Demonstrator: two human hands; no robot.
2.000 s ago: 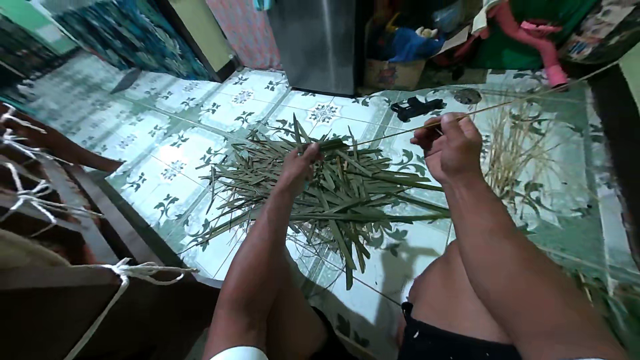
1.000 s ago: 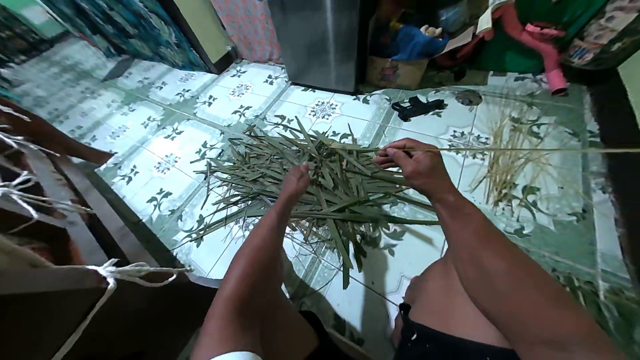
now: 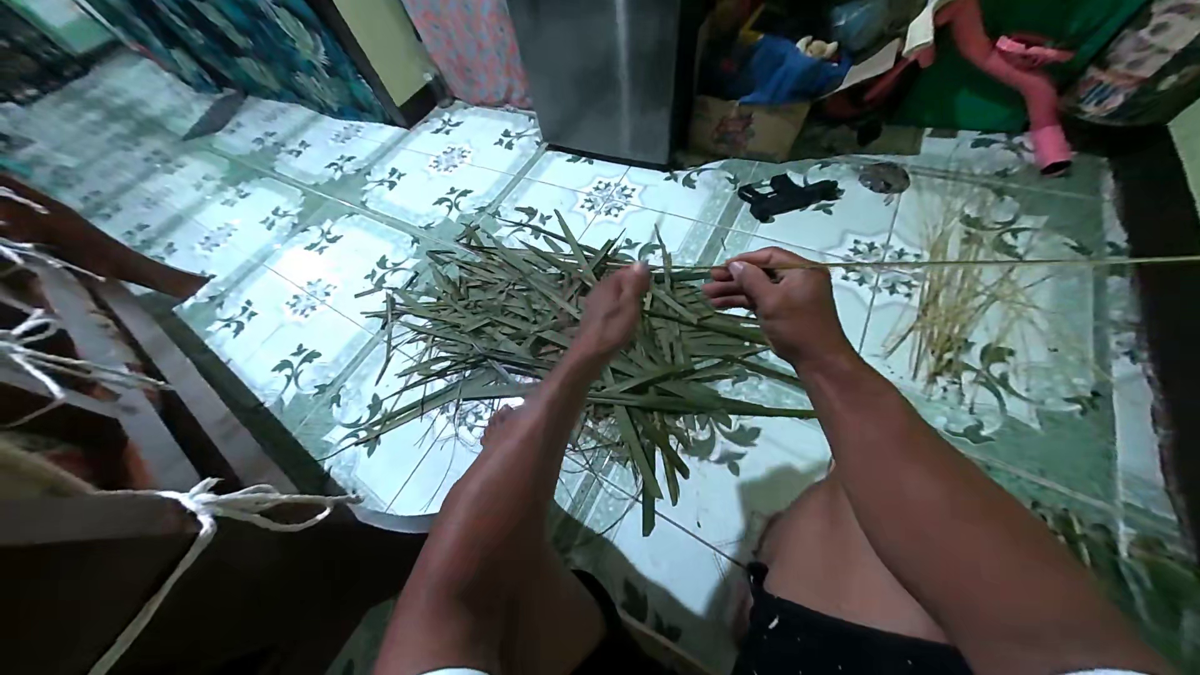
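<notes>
My right hand (image 3: 773, 295) pinches a long thin leaf midrib (image 3: 994, 263), which stretches to the right edge of the view. Close by on the left, my left hand (image 3: 614, 305) is over the heap of green leaf strips (image 3: 525, 309), its thumb and fingers together near the line of the midrib. Whether a strip sits between its fingers is too small to tell. Pale thin midribs (image 3: 947, 309) lie in a loose bundle on the tiles at the right.
A black object (image 3: 789, 195) and a small round item (image 3: 883, 177) lie on the tiled floor beyond my right hand. A dark cabinet (image 3: 600, 75) and a cardboard box (image 3: 748, 128) stand at the back. Wooden furniture with white cords (image 3: 211, 506) is at the left.
My right hand has lowered from its raised place two seconds ago. The thin midrib in it slanted up to the right then and now runs nearly level to the edge of the view.
</notes>
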